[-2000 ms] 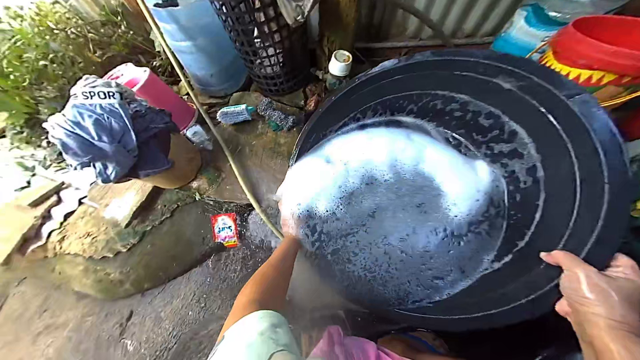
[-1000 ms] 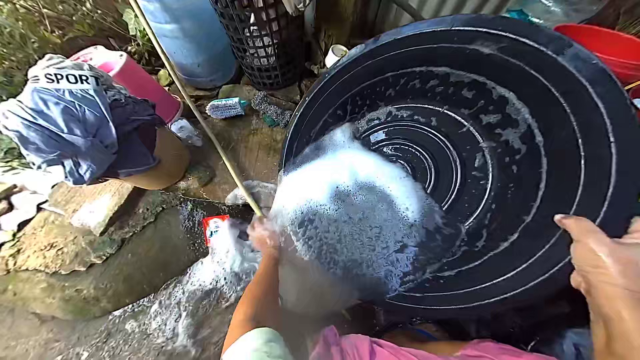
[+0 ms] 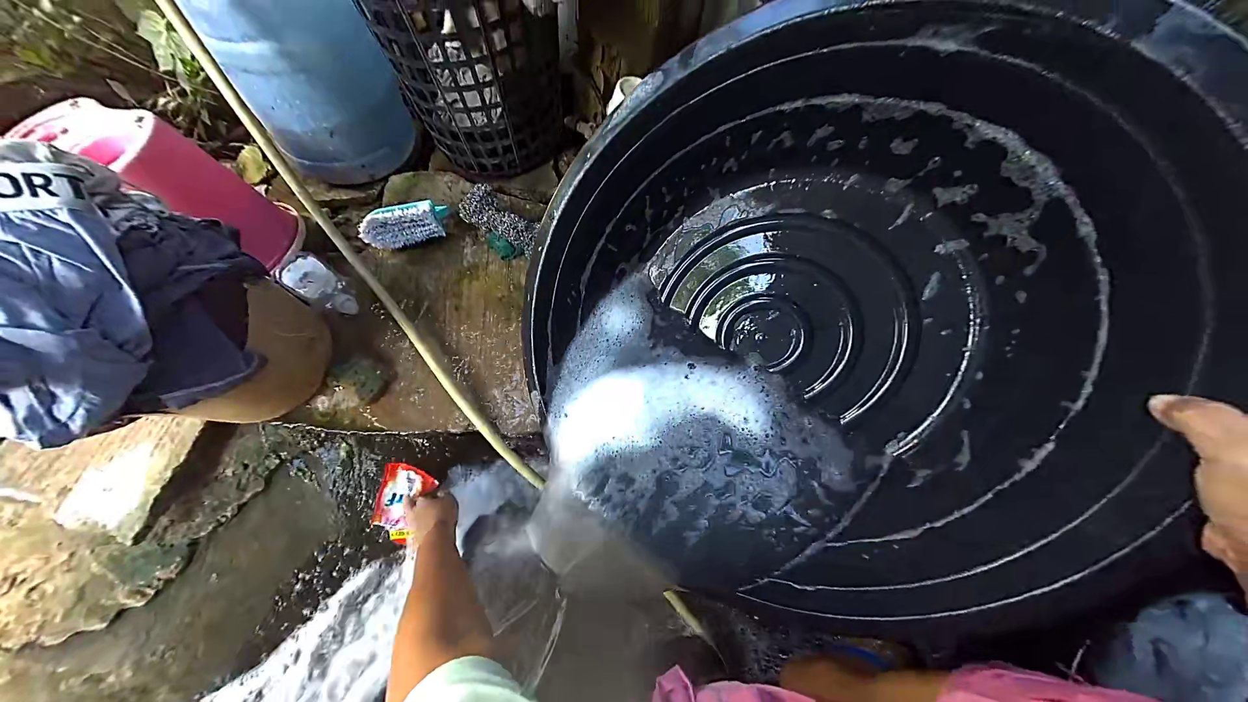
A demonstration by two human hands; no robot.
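My left hand (image 3: 431, 512) holds a red sachet (image 3: 402, 499) between its fingers, over the wet ground left of the basin. At the right edge my right hand (image 3: 1214, 468) grips the rim side of a big black plastic basin (image 3: 1033, 244), thumb on the inner wall. The basin is tilted toward me. Foamy water (image 3: 692, 429) lies in its lower left part and spills over the near rim in a grey stream; its ringed bottom is bare. A pale yellow hose (image 3: 429, 351) runs down from the upper left and passes behind the stream.
Grey and navy clothes (image 3: 88, 302) are heaped on a tan container (image 3: 283, 361), beside a pink bucket (image 3: 195, 175). A scrub brush (image 3: 403, 224) and a scouring pad (image 3: 499, 219) lie on a stone slab (image 3: 468, 302). Behind stand a blue drum (image 3: 302, 88) and a black lattice basket (image 3: 478, 78).
The basin has tipped toward me, baring its bottom, and suds have run out onto the ground. My left hand has moved from the basin's edge to the sachet, which lay on the ground.
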